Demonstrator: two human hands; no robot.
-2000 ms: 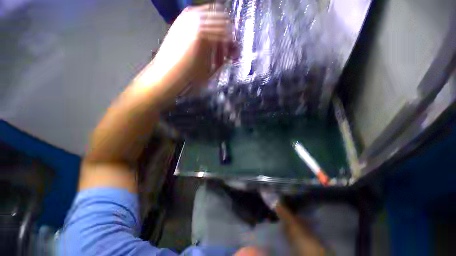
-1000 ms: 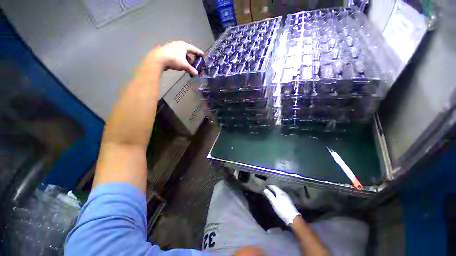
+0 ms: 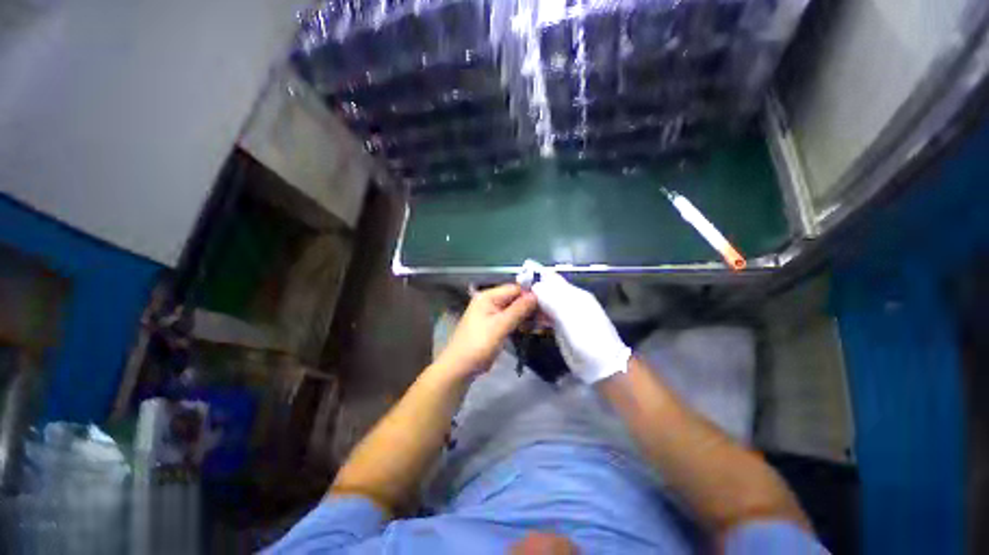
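My bare left hand (image 3: pixel 485 328) and my white-gloved right hand (image 3: pixel 582 327) meet in front of the bench's near edge. Their fingertips close on a small black part (image 3: pixel 532 281), mostly hidden by the fingers. A white trimming knife (image 3: pixel 705 230) with an orange end lies on the right of the green bench top (image 3: pixel 488 222). Stacked clear trays (image 3: pixel 607 103) filled with black parts stand at the back of the bench, blurred and cut off by the top edge.
A metal rim (image 3: pixel 640 267) edges the bench's near side. A pale curved panel (image 3: pixel 884 114) stands right of the bench, and a large pale panel (image 3: pixel 119 108) is at the upper left. An open carton (image 3: pixel 309 146) is left of the bench. Clear plastic (image 3: pixel 76 477) shows at the lower left.
My left hand has come down from beside the tray stack, where it held a black part, to my right hand. My gloved hand has risen. The view has tilted down.
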